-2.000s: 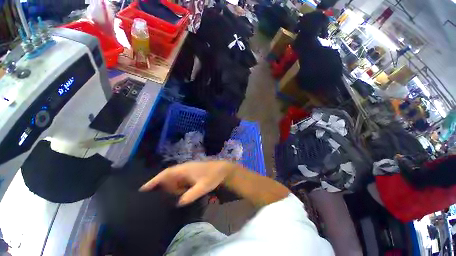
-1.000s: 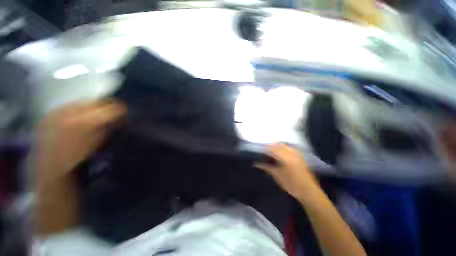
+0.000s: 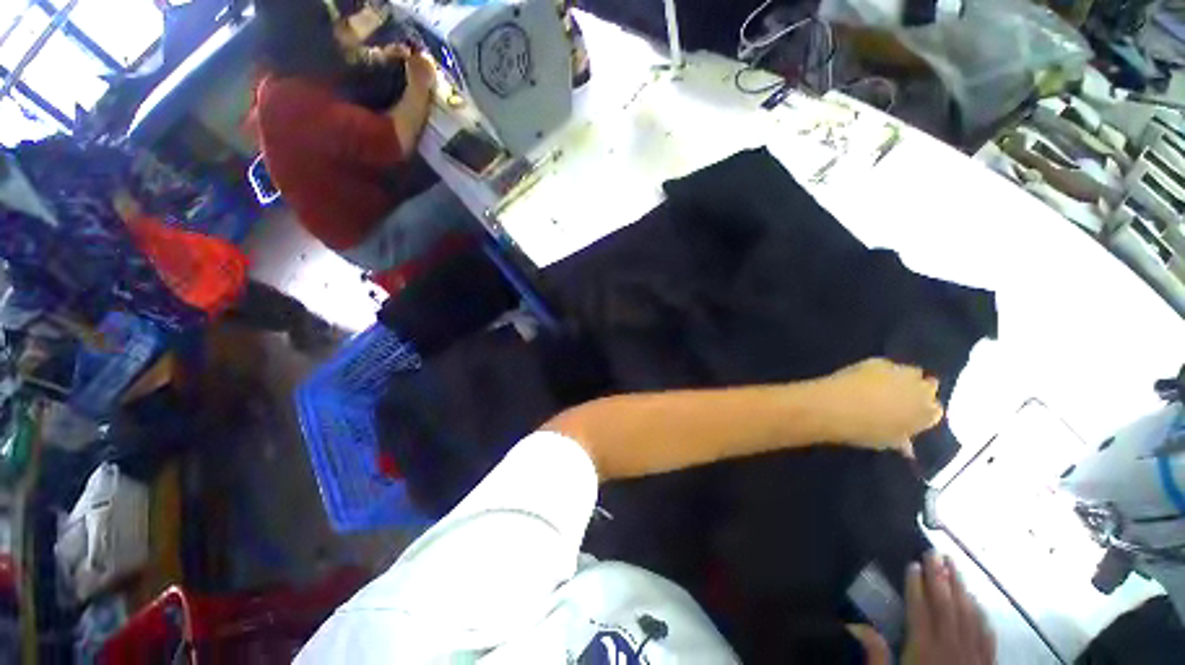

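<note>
A large black garment panel (image 3: 728, 299) lies spread over the white table and hangs over its front edge towards my lap. My left hand (image 3: 884, 405) is on the panel's right part, fingers curled into the cloth. My right hand (image 3: 946, 617) is at the bottom edge, partly cut off, its fingers extended flat at the cloth's edge, thumb apart. The presser foot area of the sewing machine (image 3: 1105, 526) is at the right, beyond the panel. A small greyish flat patch (image 3: 877, 598) shows beside my right hand; I cannot tell what it is.
A blue plastic basket (image 3: 341, 435) stands at the left below the table, black cloth over it. A person in a red top (image 3: 325, 156) sits at another sewing machine (image 3: 507, 72). Cut pieces (image 3: 1118, 182) are piled beyond the table (image 3: 1092, 305). Black cloth (image 3: 1144, 637) shows at the lower right corner.
The view has swung left from the machine's control panel side. The black panel now lies further over the table. My left hand has moved across onto its right part.
</note>
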